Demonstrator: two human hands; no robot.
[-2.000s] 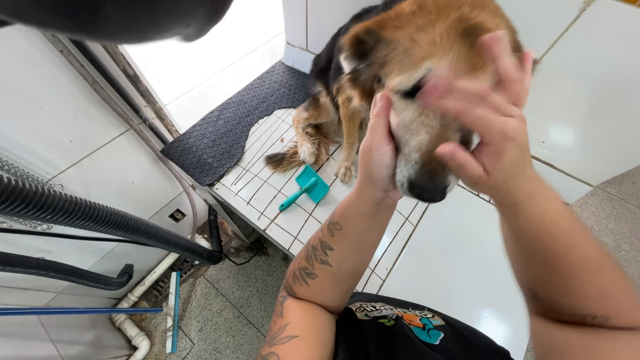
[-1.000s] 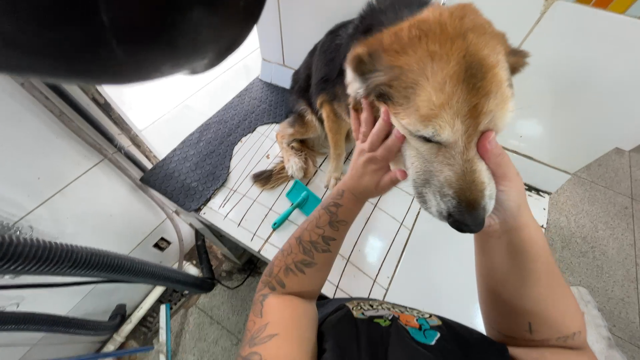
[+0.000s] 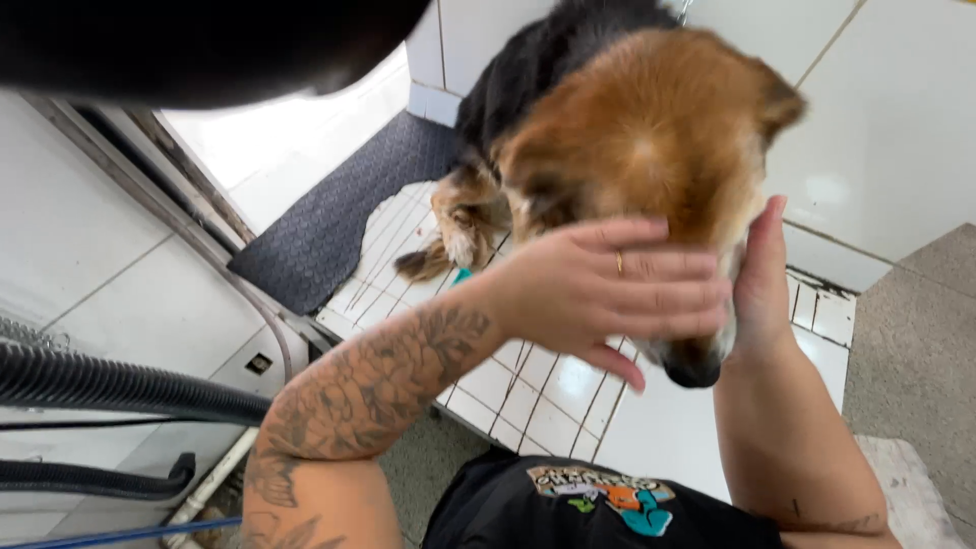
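A dog [image 3: 640, 145] with a black back and a reddish-brown head sits on a white tiled platform [image 3: 534, 396], its head lowered toward me. Across its muzzle and face lies my left hand [image 3: 633, 286], fingers extended and wearing a thin ring; it covers the eyes. My right hand [image 3: 762, 274] rests along the other side of the muzzle, the thumb side up by the cheek. The dark nose shows below my left fingers. Only a scrap of a teal tool [image 3: 462, 276] shows beyond my left forearm, by the dog's tail.
A dark textured rubber mat [image 3: 343, 213] lies at the platform's left end. Black corrugated hoses [image 3: 130, 381] and a pale pipe [image 3: 213, 473] are at the lower left. A dark blurred object [image 3: 198, 46] blocks the upper left. At the right is a grey floor [image 3: 915, 328].
My left hand has moved from the dog's cheek onto its muzzle, and the dog's head has tipped further down. My left forearm now hides most of the teal tool, which showed whole before.
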